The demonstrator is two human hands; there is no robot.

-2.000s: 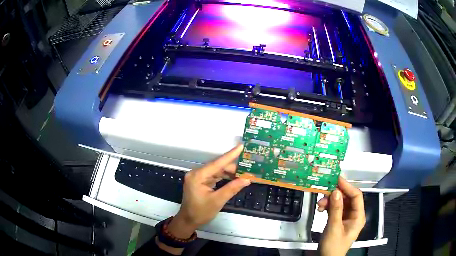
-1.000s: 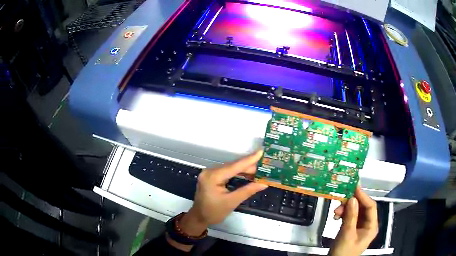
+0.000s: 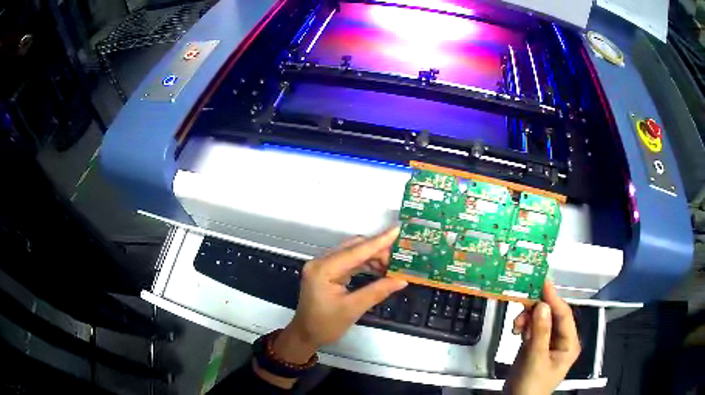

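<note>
A green PCB panel (image 3: 475, 235) with six boards in two rows of three and orange-brown rails is held tilted above the machine's white front edge. My left hand (image 3: 336, 289) grips its left side and lower left corner, thumb on the lower rail. My right hand (image 3: 547, 335) grips its lower right corner between thumb and fingers. The panel's populated face is toward me; its back is hidden.
The blue-grey machine (image 3: 147, 146) has an open bay glowing pink and purple, with black clamp rails (image 3: 417, 139). A red emergency stop (image 3: 651, 133) is at right. A black keyboard (image 3: 247, 266) lies on a white tray (image 3: 232, 312) below.
The view shifted right and back slightly over the two seconds, so the machine sits a little differently in the picture. Both hands keep the same grip on the panel.
</note>
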